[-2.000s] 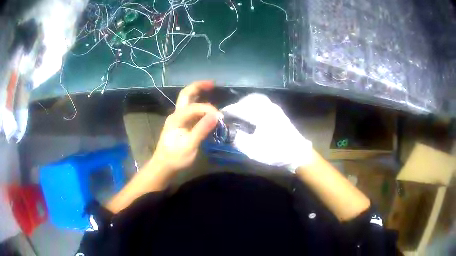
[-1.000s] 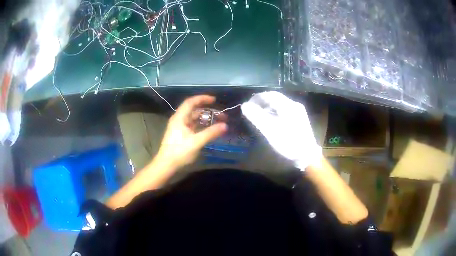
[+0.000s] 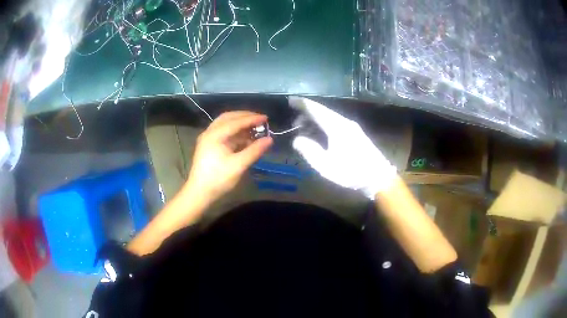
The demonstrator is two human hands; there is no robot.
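Observation:
My left hand [image 3: 221,152] is bare and holds a small metallic stator assembly [image 3: 261,130] between thumb and fingertips, in the air just below the bench edge. A thin white lead wire [image 3: 285,131] runs from the part to the right, towards my right hand. My right hand [image 3: 345,149] wears a white glove; its thumb and fingers are apart, the fingertips blurred. I see nothing clearly gripped in it. Another thin wire runs from the bench down behind my left hand.
A tangled heap of wired pieces [image 3: 146,37] lies on the green bench top [image 3: 280,74]. Stacked clear blister trays [image 3: 460,62] stand at the right. A crumpled bag [image 3: 53,49] lies left. Below are a blue stool [image 3: 71,223], a red container [image 3: 25,245] and cardboard boxes [image 3: 522,202].
The gloved hand has drawn away right from the part and its fingers have opened. The held part has turned and now sits at my left fingertips. The view has shifted slightly.

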